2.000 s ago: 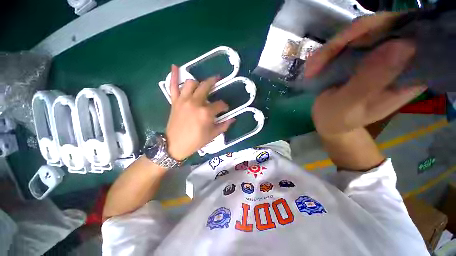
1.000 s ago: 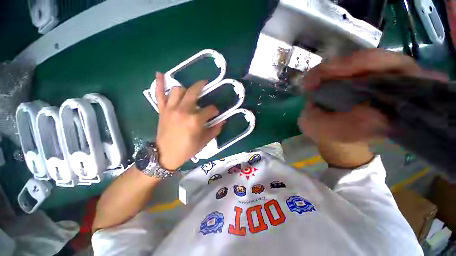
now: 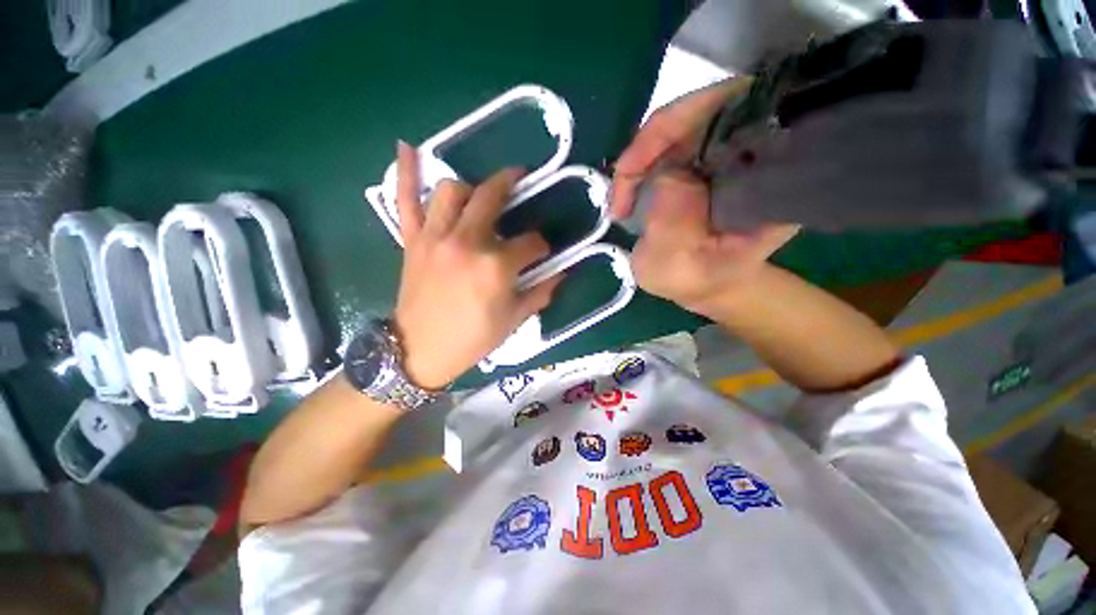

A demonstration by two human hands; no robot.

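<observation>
Three white plastic housings (image 3: 575, 262) lie fanned on the green surface. My left hand (image 3: 463, 258) is spread over their solid ends and presses on them, fingers apart. My right hand (image 3: 691, 216) is closed around the front of a dark grey electric screwdriver (image 3: 877, 138). The screwdriver's front end and my fingertips are at the looped end of the middle housing. The tip and any screw there are hidden or too small to tell.
Several stacked white housings (image 3: 218, 306) stand at the left, with a small white looped part (image 3: 99, 437) below. Clear plastic wrap (image 3: 42, 180) lies far left. The silver-white screw feeder (image 3: 721, 46) is partly hidden behind the screwdriver. A pale rail (image 3: 180, 60) curves across the back.
My right hand and the screwdriver have moved left from the feeder to the loop end of the middle housing. My left hand stays on the housings. The view has shifted slightly.
</observation>
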